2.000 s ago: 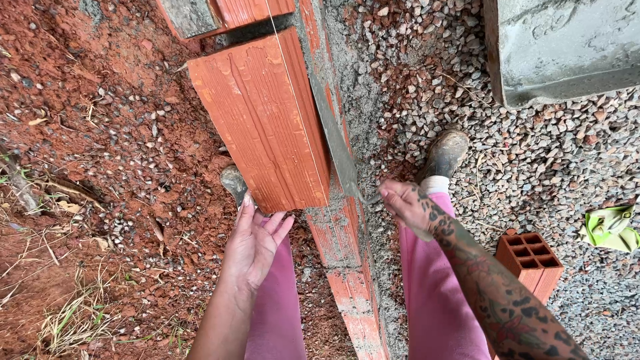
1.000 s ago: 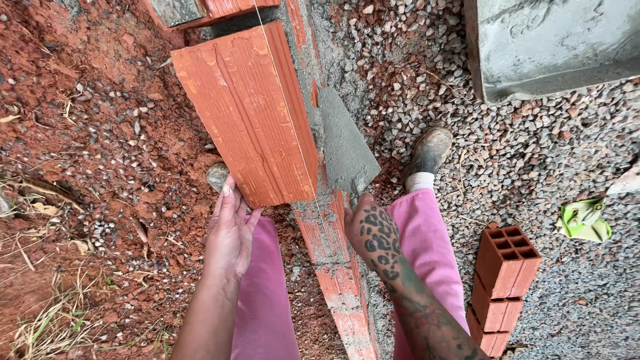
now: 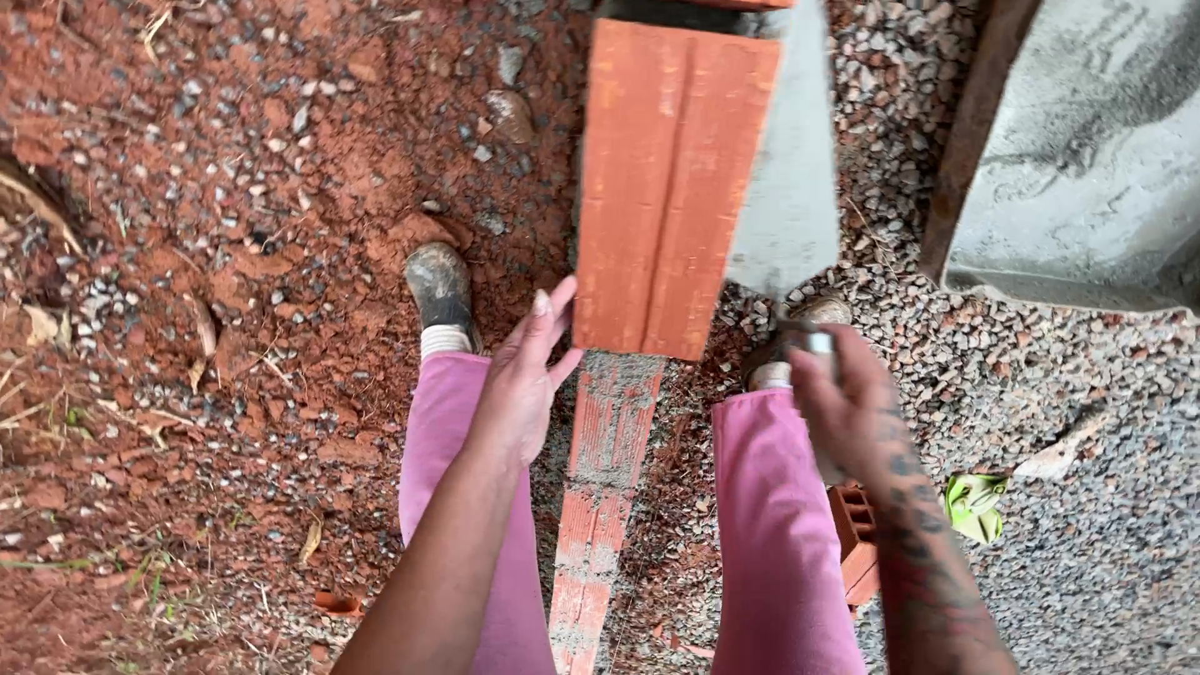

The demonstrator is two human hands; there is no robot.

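A ridged orange hollow clay brick [image 3: 670,192] lies on the wall line, with a mortar-filled joint at its far end. My left hand [image 3: 530,384] rests its fingertips against the brick's near left corner, fingers spread. My right hand [image 3: 844,398] grips the handle of a mason's trowel [image 3: 787,178], whose grey blade stands along the brick's right side. Below the brick, the lower course of bricks [image 3: 591,553] runs toward me with patches of grey mortar on it.
A trough with wet mortar [image 3: 1078,169] stands at the upper right on gravel. Hollow bricks [image 3: 858,544] sit behind my right forearm, and a green crumpled thing [image 3: 975,506] lies beyond. My boots [image 3: 439,286] stand on either side of the wall; red soil spreads left.
The trowel blade has moved from near the brick's lower right corner up along its right side, in my right hand. My left hand stays by the brick's near left corner. The view has shifted.
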